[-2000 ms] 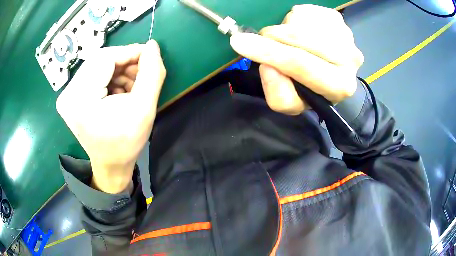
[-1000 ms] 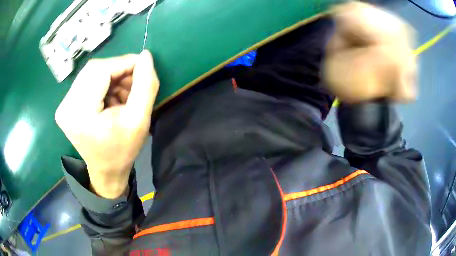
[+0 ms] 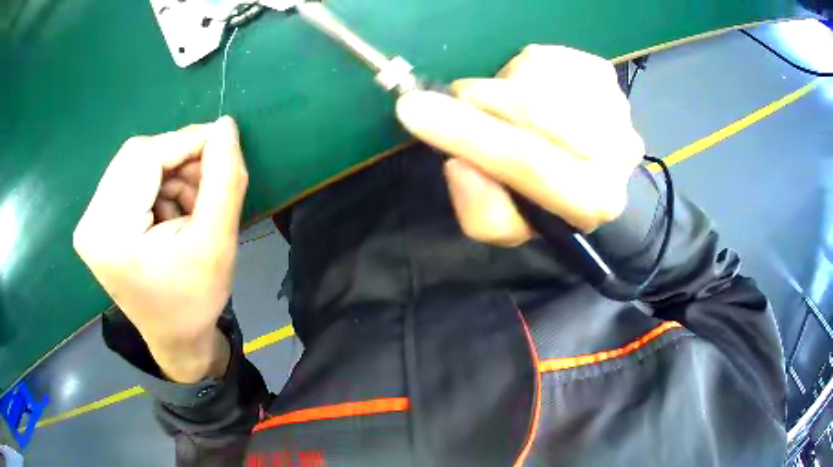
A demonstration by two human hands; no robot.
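My right hand (image 3: pixel 539 146) is shut on the soldering iron (image 3: pixel 395 75), with its silver barrel pointing up and left. The barrel's far end is at the plate assembly's near edge; whether the tip touches it I cannot tell. My left hand (image 3: pixel 169 237) pinches thin solder wire (image 3: pixel 224 77) between thumb and forefinger. The wire rises towards the plate's edge. The silver-white plate assembly (image 3: pixel 189 29) lies on the green mat and is cut off by the top edge of the picture.
The green mat (image 3: pixel 329 128) covers the bench, whose curved front edge runs in front of my body. The iron's black cord (image 3: pixel 671 205) loops by my right wrist. A blue object (image 3: pixel 22 408) stands on the floor at lower left. Another black cable hangs at upper right.
My right hand, blurred and off to the right one second ago, is back over the mat with the iron. The plate now shows higher in the picture, and my left hand sits slightly further left.
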